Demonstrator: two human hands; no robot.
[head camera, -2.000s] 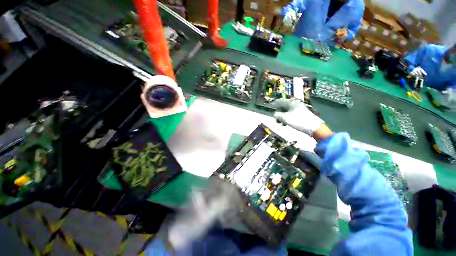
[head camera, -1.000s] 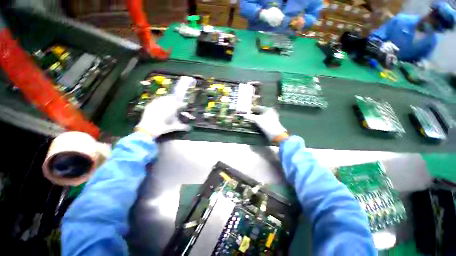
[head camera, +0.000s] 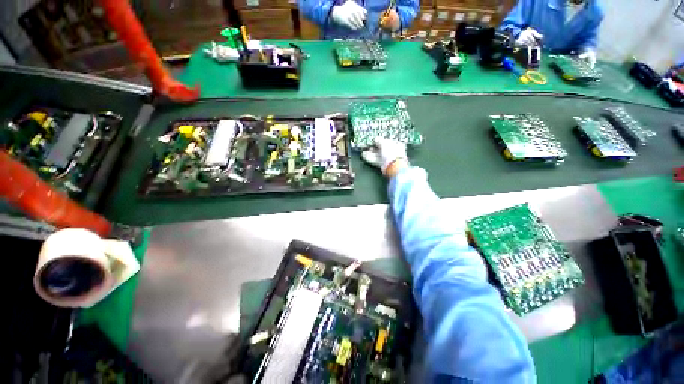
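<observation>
My right hand, in a white glove, grips the near edge of a green circuit board on the dark green conveyor. The board lies just right of two black-framed boards set side by side. Another black-framed board with a long white bar lies tilted in front of me, cut off by the lower edge. A blurred grey shape at its left edge looks like my left hand; its fingers cannot be made out.
A green board lies on the metal plate. A black bin stands right. A tape roll and red-orange posts are left. More boards lie on the conveyor. Blue-coated people work across.
The view has turned right. My left hand has left the framed boards and dropped low. My right hand has moved to the green board, which now sits closer to the framed pair.
</observation>
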